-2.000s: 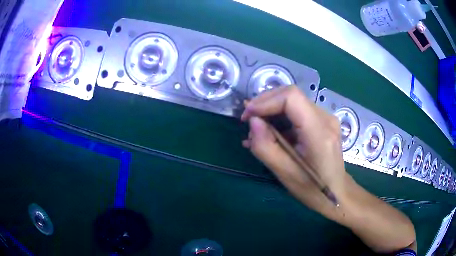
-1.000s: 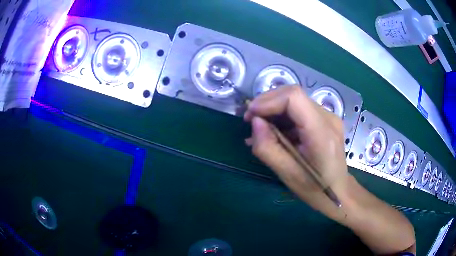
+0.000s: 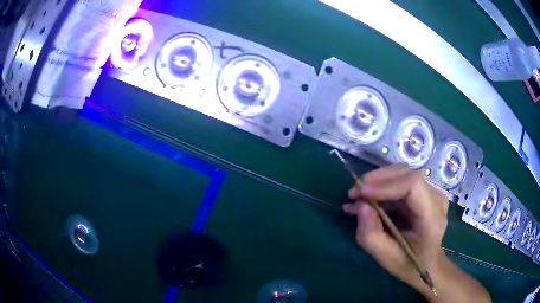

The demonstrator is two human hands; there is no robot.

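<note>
My bare right hand (image 3: pixel 408 222) pinches the hand pick (image 3: pixel 388 220), a thin brown-gold handle with a bent pale tip at its upper left. The tip is over the green surface, just below the lower edge of a lens plate (image 3: pixel 397 106). That silver plate holds three round fitted lenses, the nearest (image 3: pixel 363 115) above the tip. A second lens plate (image 3: pixel 288 106) lies end to end with it on the left, also with three lenses and a dark X-like mark. My left hand is not in view.
More plates (image 3: pixel 490 219) run to the right. Loose lenses (image 3: pixel 82 234) and a black round pad (image 3: pixel 192 260) lie in front, by blue tape (image 3: pixel 208 201). A white paper (image 3: pixel 77 56) and perforated frame (image 3: pixel 26 53) stand far left. A plastic bottle (image 3: pixel 506 59) is far right.
The plates have shifted right in the picture, and more of the left plate shows. My right hand has moved right and down; the pick's tip is off the lens it was over.
</note>
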